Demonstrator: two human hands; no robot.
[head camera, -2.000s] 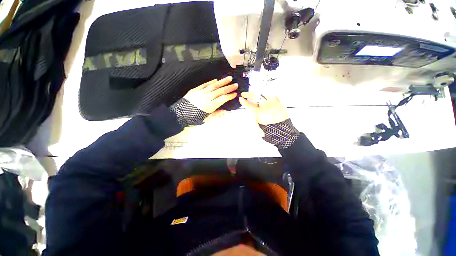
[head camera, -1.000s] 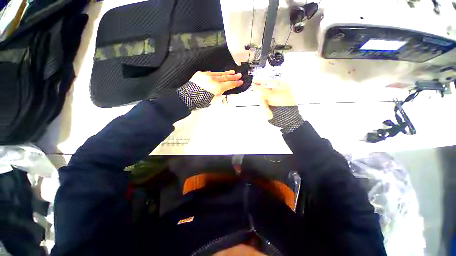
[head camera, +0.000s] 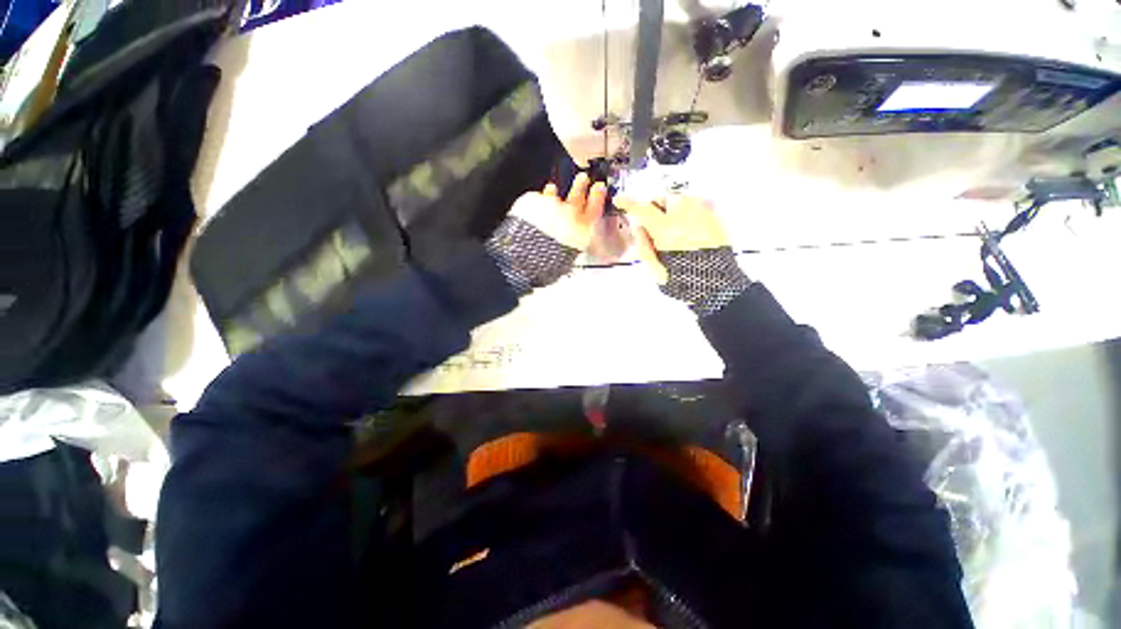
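Note:
The black back panel (head camera: 357, 160) with its camouflage webbing (head camera: 461, 148) lies tilted on the white table, its lower right corner at the presser foot and needle (head camera: 618, 170). My left hand (head camera: 568, 216) lies on that corner, fingers together, just left of the needle. My right hand (head camera: 676, 231) is just right of it, palm down, with the fingertips near the needle. Whether the fingers pinch the edge is hard to tell in the glare. My left sleeve covers the panel's lower edge.
Stacked black panels (head camera: 105, 221) are at the left table edge. A white plastic bag (head camera: 76, 412) with black pieces is at lower left. The machine's control panel (head camera: 934, 96) is at upper right. Black clips or scraps (head camera: 971, 305) lie at right. A clear plastic bag (head camera: 1002, 479) hangs at lower right.
The panel has turned counterclockwise around the corner at the needle, its left end now lower. My left hand has moved right, closer to the needle and my right hand.

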